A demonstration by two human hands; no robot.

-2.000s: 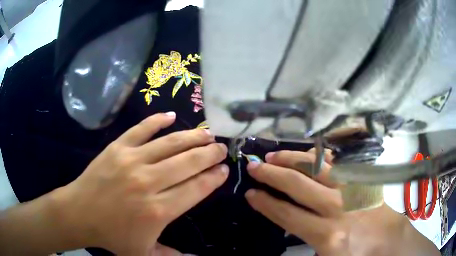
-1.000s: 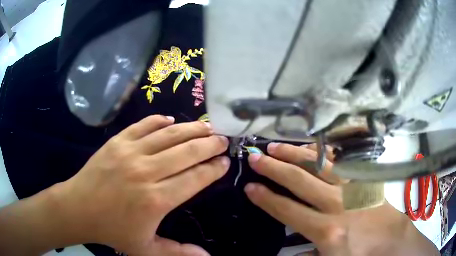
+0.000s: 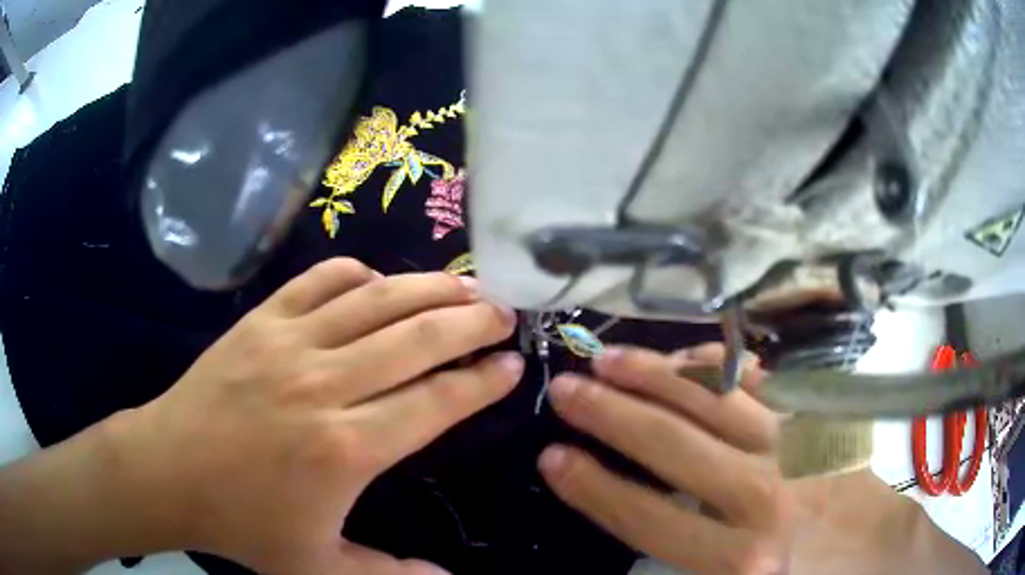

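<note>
A black fabric panel (image 3: 90,292) lies under the machine head. Yellow floral embroidery (image 3: 369,154) and a pink motif (image 3: 446,204) show on it. A small blue-yellow leaf (image 3: 580,339) lies just right of the presser foot (image 3: 537,332). A pale thread (image 3: 544,388) trails from the foot toward me. My left hand (image 3: 337,393) lies flat on the fabric left of the foot, fingers close together. My right hand (image 3: 663,438) presses the fabric right of the foot, fingers slightly apart, partly hidden by machine parts. Neither hand grips anything visible.
The white sewing machine head (image 3: 596,124) fills the upper right. A dark lamp-like shape with a shiny grey end (image 3: 230,169) hangs at the upper left. Red-handled scissors (image 3: 952,438) lie on the white table (image 3: 899,432) at the right.
My right fingertips have shifted slightly around the leaf, and more of it shows. The pink motif shows more beside the head. The head's outline sits slightly further right. My left hand has barely moved.
</note>
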